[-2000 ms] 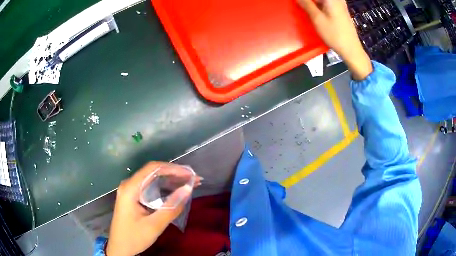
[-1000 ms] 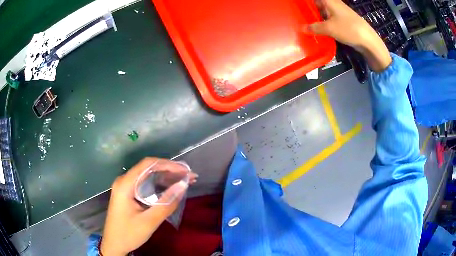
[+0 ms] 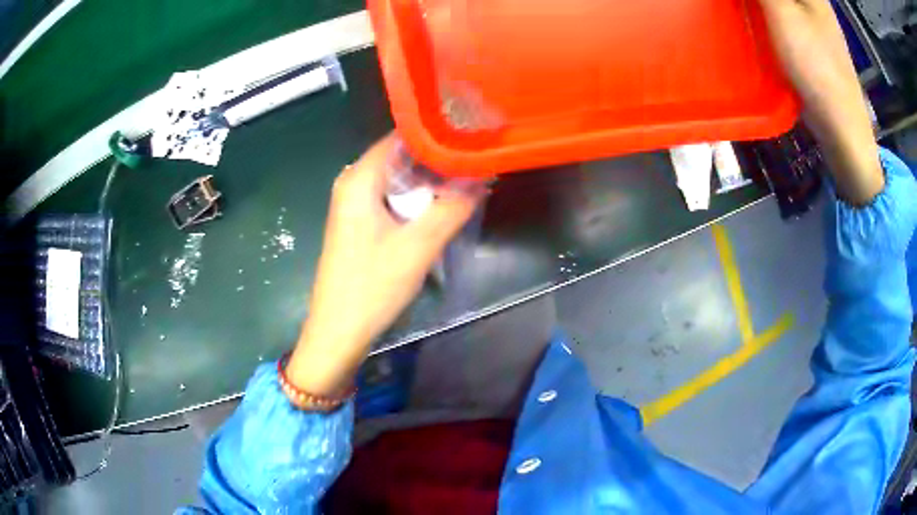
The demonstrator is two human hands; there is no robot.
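My left hand (image 3: 387, 221) holds a clear small parts bag (image 3: 410, 201) open like a cup, with something white inside it. The bag's mouth is at the lower left corner of the red plastic tray (image 3: 613, 75), partly hidden by the tray. My right hand (image 3: 816, 70) grips the tray's right side, and the tray is raised off the bench. A patch of tiny loose components (image 3: 468, 109) lies in the tray's lower left corner. Whether any are falling into the bag I cannot tell.
On the green bench are a metal-framed part (image 3: 195, 202), scattered white specks (image 3: 185, 270), a speckled white paper (image 3: 193, 116), a syringe-like tube (image 3: 282, 96) and a bubble-wrap bag (image 3: 72, 292) at the left. White limp items (image 3: 694, 173) lie below the tray. Black trays (image 3: 789, 171) stand right.
My left hand has brought the bag up from over my lap to the tray's corner. My right hand has lifted and turned the tray. The view has shifted.
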